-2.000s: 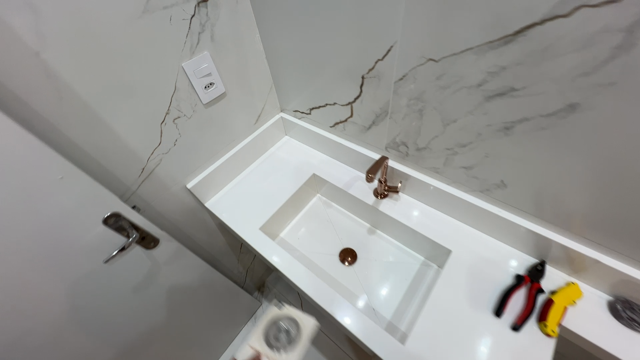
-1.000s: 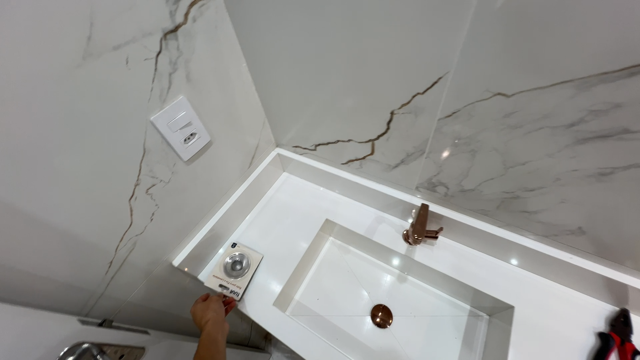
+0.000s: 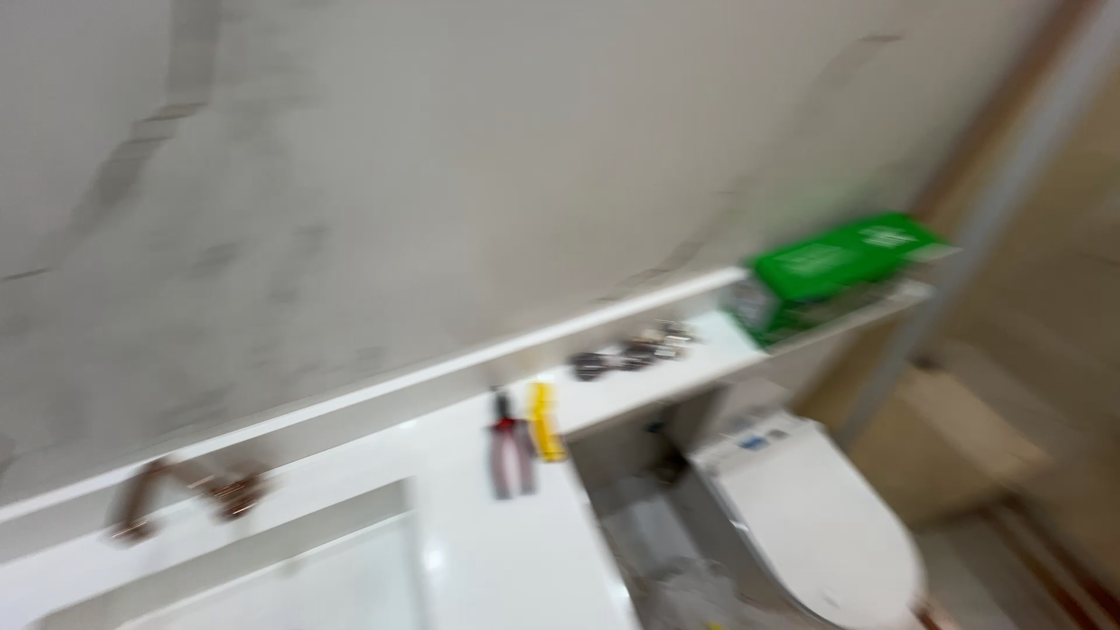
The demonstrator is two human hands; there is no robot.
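Neither of my hands shows clearly in the blurred head view. Red-and-black handled pliers (image 3: 511, 451) lie on the white countertop, right of the sink basin (image 3: 289, 577). Beside them is a yellow tool (image 3: 545, 422), its exact kind too blurred to tell. Several small dark and metallic items (image 3: 634, 352) stand in a row along the narrow part of the counter. A green box (image 3: 840, 262) rests at that shelf's far end. The copper-coloured faucet (image 3: 188, 494) is behind the basin at the lower left.
A white toilet with its lid down (image 3: 809, 525) stands below the narrow shelf. Clear plastic (image 3: 696, 591) lies on the floor beside it. A pale vertical edge or frame (image 3: 989, 192) runs past the shelf's right end, and a marbled wall (image 3: 490, 175) rises behind the counter.
The view has swung far to the right. The hand that was at the small package on the counter's left end a second ago is out of view, as is the package.
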